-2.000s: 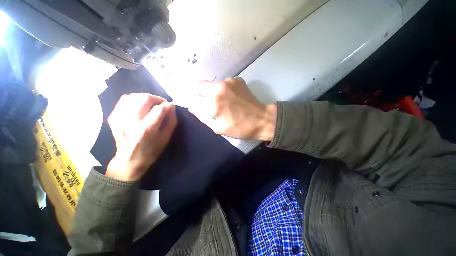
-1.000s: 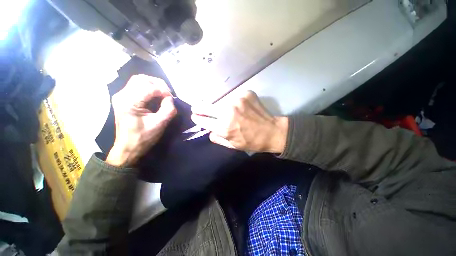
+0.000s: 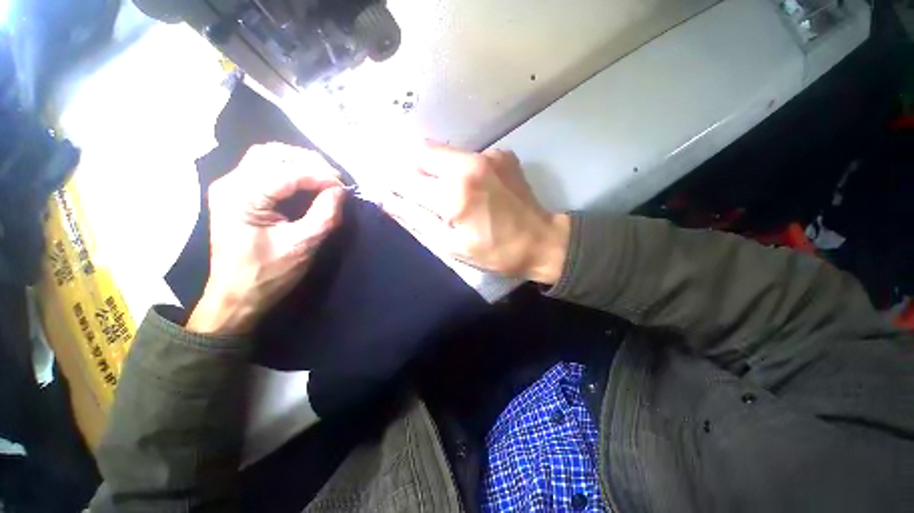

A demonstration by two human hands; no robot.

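A dark fabric piece lies over the table and the machine bed's edge, its lower part reaching toward my lap. My left hand rests on it, thumb and forefinger pinched at its upper right edge, with a tiny pale spot at the tips. My right hand is curled just right of that edge, over the machine bed. A thin pale pointed shape, seemingly the thread snips, reaches from its fingers toward the left fingertips. Glare washes out its detail.
The sewing machine head hangs above my hands. The off-white bed extends right, with a clear tray at its far end. Yellow printed tape lines the left table edge. Red objects lie beyond my right sleeve.
The open snips blades, plain over the fabric a second ago, no longer show there. My right hand has moved up a little, toward the left fingertips. My left hand stays pinched. The view has shifted slightly.
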